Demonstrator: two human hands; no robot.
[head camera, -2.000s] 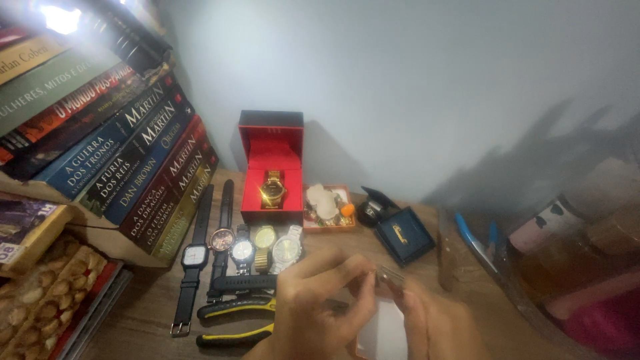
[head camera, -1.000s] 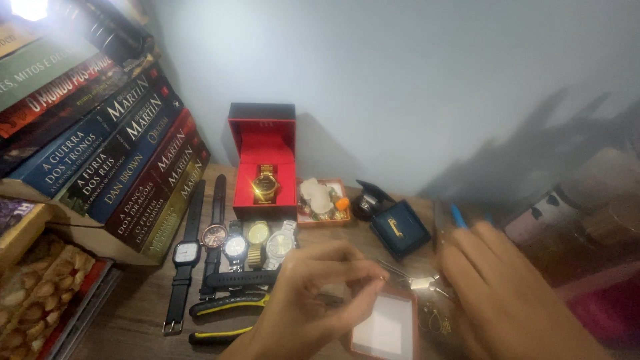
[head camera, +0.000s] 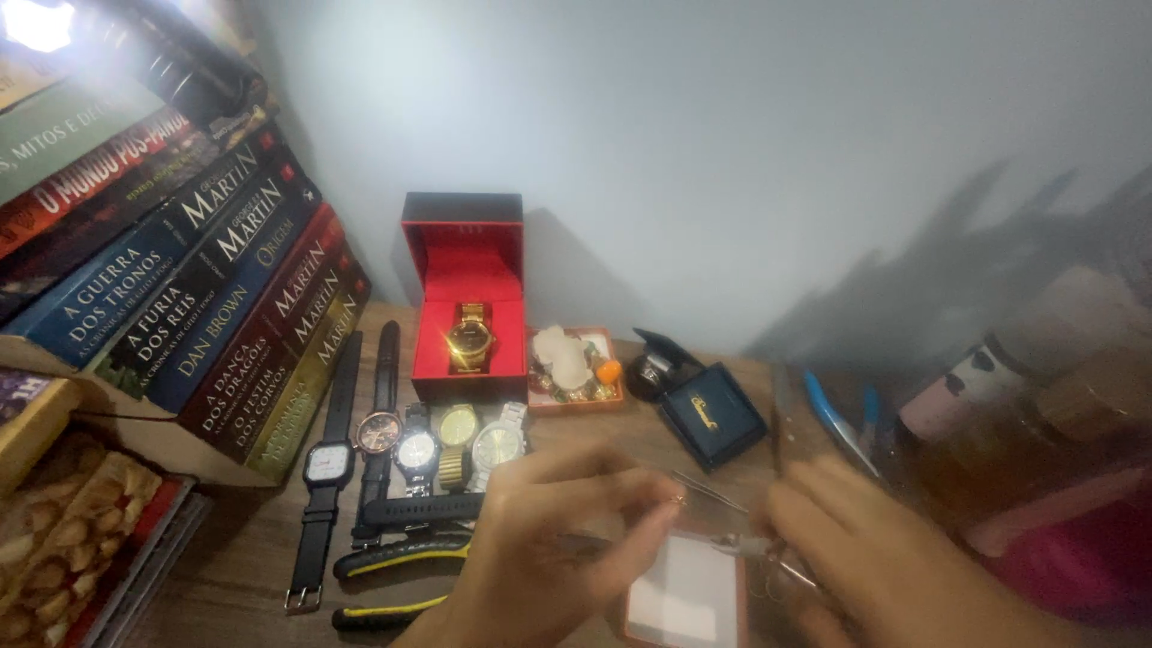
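Note:
My left hand (head camera: 576, 535) pinches a tiny gold-coloured piece (head camera: 677, 500) between thumb and forefinger, above the corner of an orange-rimmed box with a white inside (head camera: 686, 585). To its right, my blurred right hand (head camera: 868, 549) is low over the table with fingers curled; whether it grips anything is unclear. Beside its fingers lies a small metal tool (head camera: 796, 573). Thin metal tweezers (head camera: 711, 491) rest between the hands. Pliers with black and yellow handles (head camera: 405, 558) lie partly behind my left hand. Blue-handled pliers (head camera: 841, 423) lie beyond my right hand.
Several wristwatches (head camera: 378, 434) lie left of centre. Behind them, an open red-lined box (head camera: 468, 261) holds a gold watch (head camera: 470, 338). A small jewellery box (head camera: 576, 405), a dark blue box (head camera: 713, 416) and stacked books (head camera: 207, 306) stand around. Blurred containers (head camera: 1035, 405) are at right.
Two seconds ago my hands were together over the white-lined box. My right hand has since moved away to the right, while my left still pinches near the box.

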